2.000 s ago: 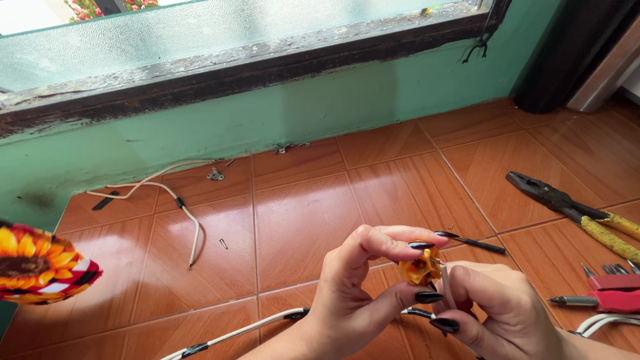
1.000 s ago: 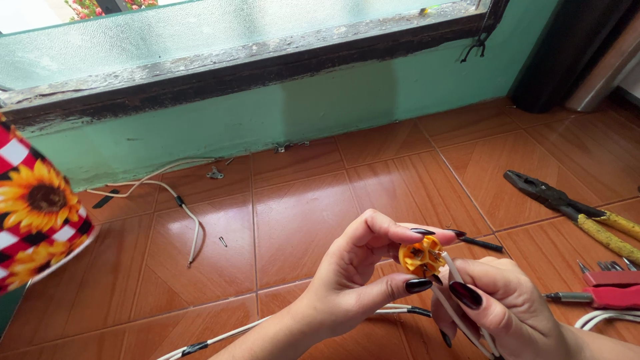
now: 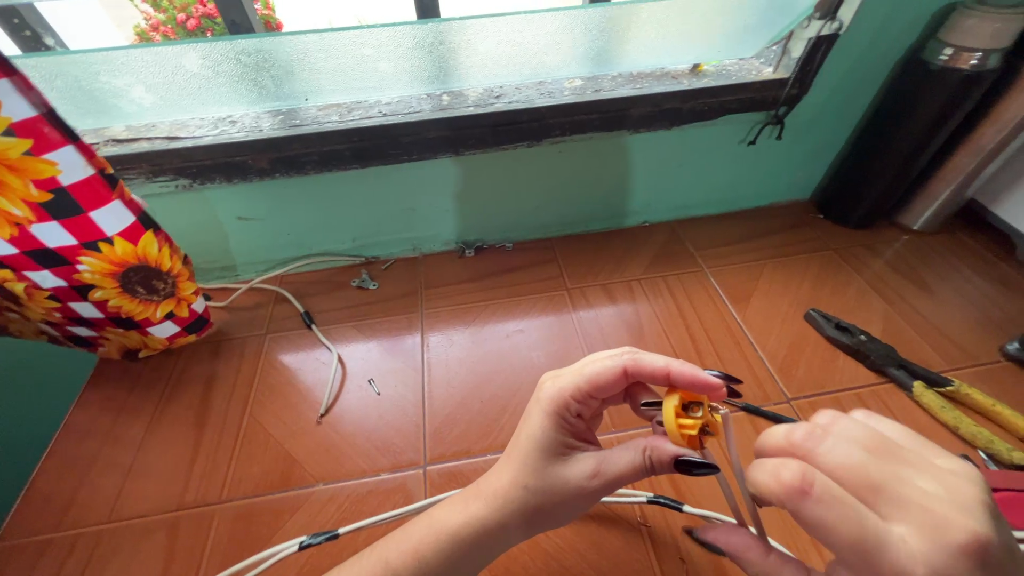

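My left hand [image 3: 596,432] holds a small yellow plastic electrical fitting [image 3: 690,418] between thumb and fingers, its open inside facing right. Two white wires [image 3: 738,472] run down from the fitting's right side, and bare copper strands show at the upper one's end. Just right of the fitting is my right hand [image 3: 872,488], slightly blurred, its thumb low beside the wires; whether it grips them is not clear. Behind the hands lies a thin dark rod-like thing [image 3: 764,413], partly hidden. White cable with black tape [image 3: 320,539] passes beneath both hands.
Pliers with yellow handles [image 3: 904,364] lie on the tiled surface at right, near a partly visible red object [image 3: 1006,488]. At left are a taped white wire [image 3: 324,340], a small screw [image 3: 374,387], a metal piece [image 3: 365,279] and sunflower-print cloth [image 3: 120,264]. A window ledge runs behind.
My right hand has moved right, away from the fitting, while my left hand still holds it. The sunflower cloth at left covers more of the view than two seconds ago.
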